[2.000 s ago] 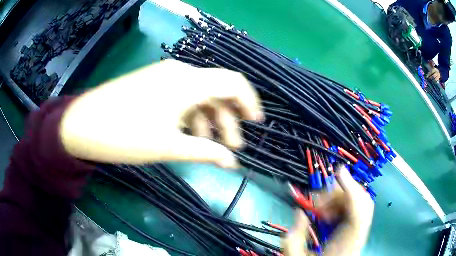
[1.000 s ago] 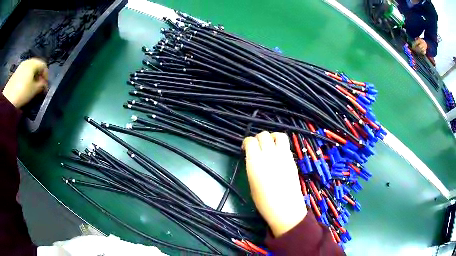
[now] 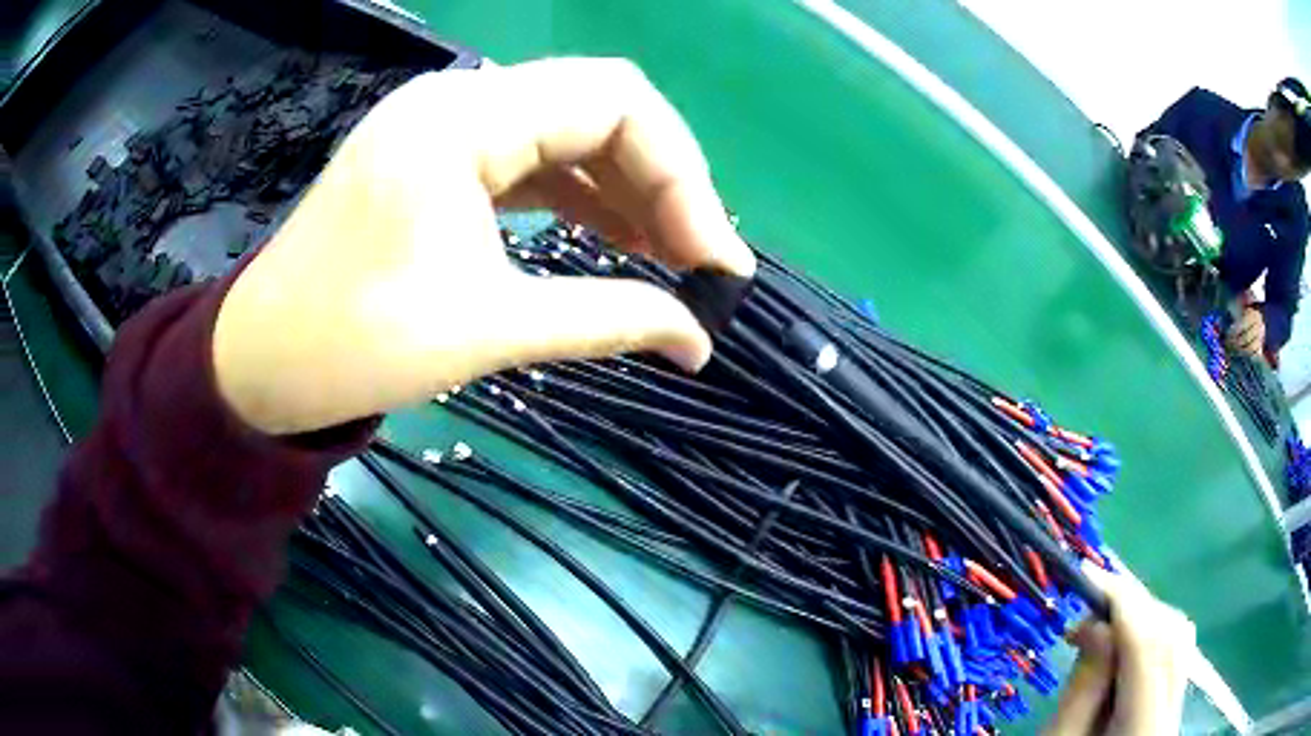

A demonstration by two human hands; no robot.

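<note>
My left hand (image 3: 475, 245) pinches a short black sleeve (image 3: 715, 298) between thumb and fingertips, above the large cable pile (image 3: 776, 446). My right hand (image 3: 1129, 654), at the lower right, holds a black cable lead (image 3: 920, 439). The lead runs up and left over the pile, and its silvery plain end points at the sleeve with a small gap between them. Blue terminal ends (image 3: 992, 647) with red core wires lie at the pile's lower right. The held lead's coloured end cannot be made out.
A black parts bin (image 3: 72, 288) with loose sleeves stands at the upper left. A smaller cable pile (image 3: 446, 618) lies lower left, a stray cable (image 3: 719, 611) between the piles. A person in dark clothing (image 3: 1222, 187) handles cables at the upper right.
My left hand has moved from the bin to above the large pile, now with a sleeve. My right hand has moved right and holds a lead raised over the pile.
</note>
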